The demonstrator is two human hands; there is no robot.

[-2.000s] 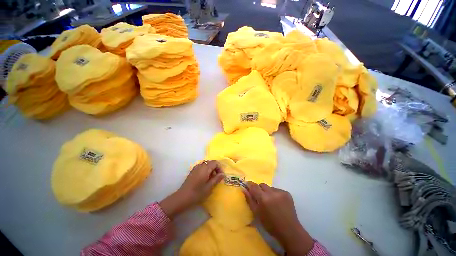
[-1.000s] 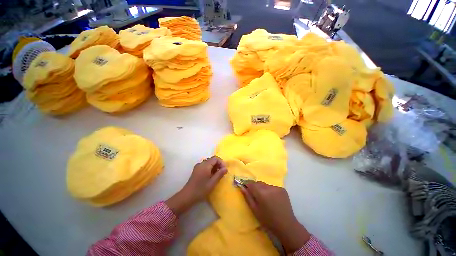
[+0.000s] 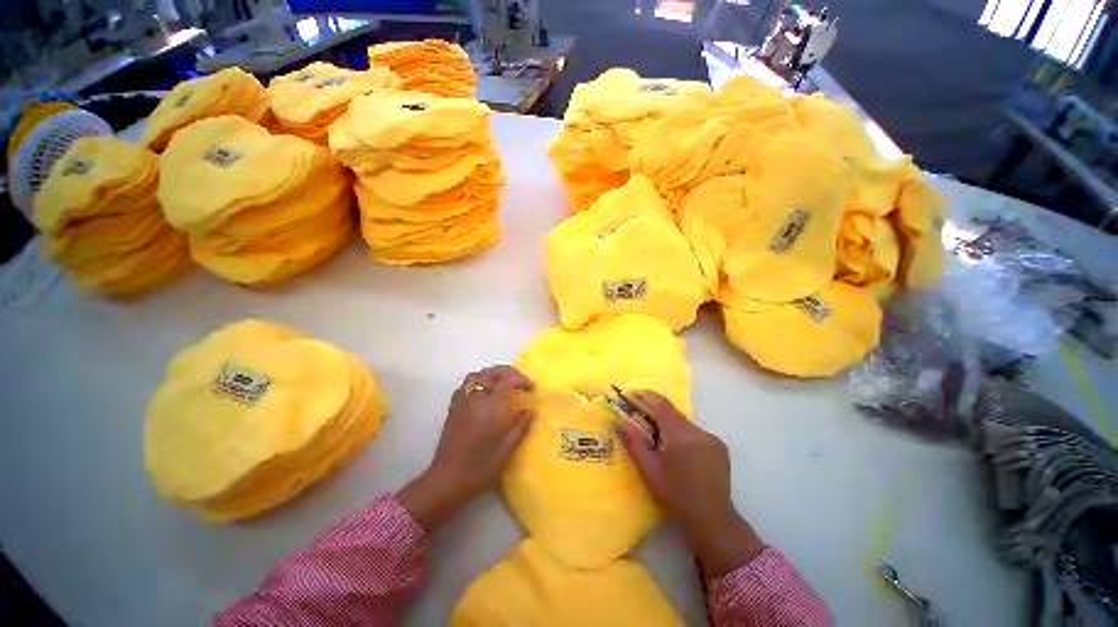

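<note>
A yellow fabric panel [image 3: 576, 496] lies in front of me, with a small printed label [image 3: 587, 445] near its middle. My left hand [image 3: 487, 423] holds the panel's upper left edge; a ring shows on a finger. My right hand [image 3: 672, 456] holds the thread snips [image 3: 635, 412] above and right of the label, its fingers on the panel's right side. The snips' points face up and left; whether the blades are closed is hard to tell. Another panel [image 3: 607, 355] lies behind, and more yellow fabric [image 3: 564, 594] lies at the front edge.
A low yellow stack [image 3: 258, 416] stands at left. Several tall stacks [image 3: 423, 184] stand at back left. A loose yellow heap [image 3: 760, 184] is at back right. A clear plastic bag [image 3: 938, 355], grey straps [image 3: 1060, 490] and a metal clip [image 3: 901, 585] lie at right.
My right hand has moved the snips off the label, up and to the right. The label is now uncovered. My left hand has shifted slightly up and left along the panel's edge.
</note>
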